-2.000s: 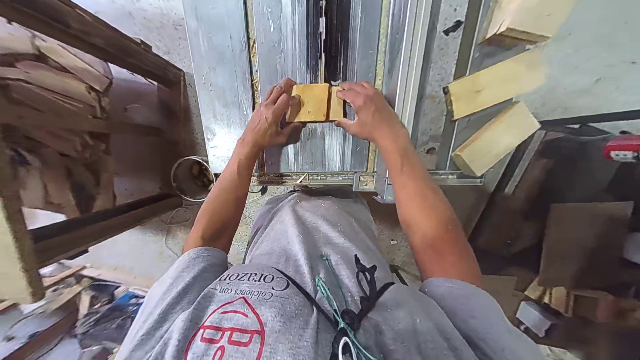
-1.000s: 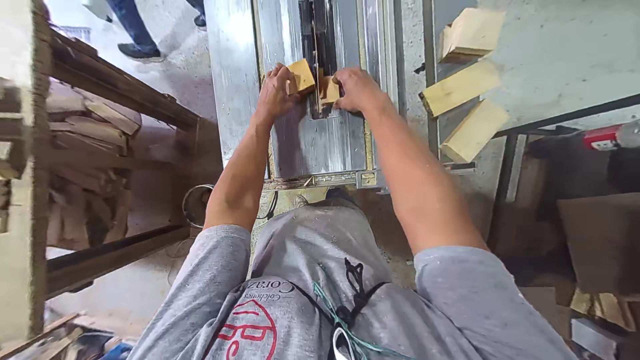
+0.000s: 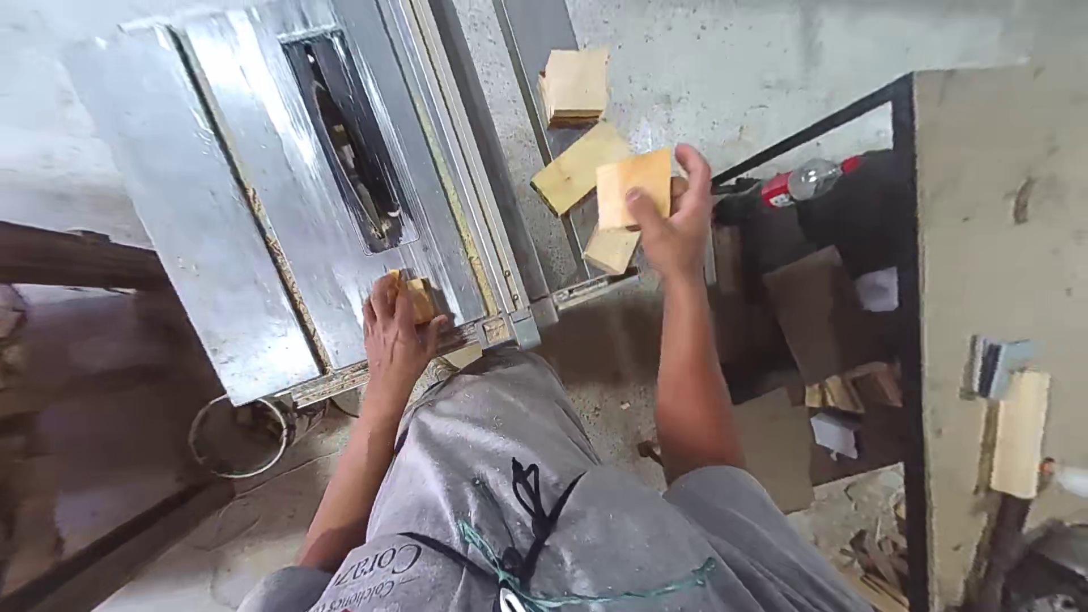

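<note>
My right hand (image 3: 676, 212) grips a square wooden block (image 3: 633, 187) between thumb and fingers, above the ledge to the right of the metal saw table (image 3: 246, 323). My left hand (image 3: 399, 319) rests near the table's front edge, its fingers over a small wooden block (image 3: 421, 299). The long dark slot of the table's throat plate (image 3: 348, 144) lies ahead of my left hand. Around the held block, a stack of wooden pieces (image 3: 576, 85), a flat wooden piece (image 3: 582, 166) and another block (image 3: 612, 248) lie on the right ledge; the last is partly hidden.
A round metal container (image 3: 240, 438) stands below the table's left front corner. At the right are a black metal frame (image 3: 911, 340), a board surface (image 3: 969, 255), a plastic bottle (image 3: 814, 180) and wood offcuts (image 3: 850, 391). A dark beam (image 3: 76, 255) runs at the left.
My right hand has moved right, away from the saw slot, with a block in its grip. My left hand has drawn back toward the table's front edge. The view has swung right.
</note>
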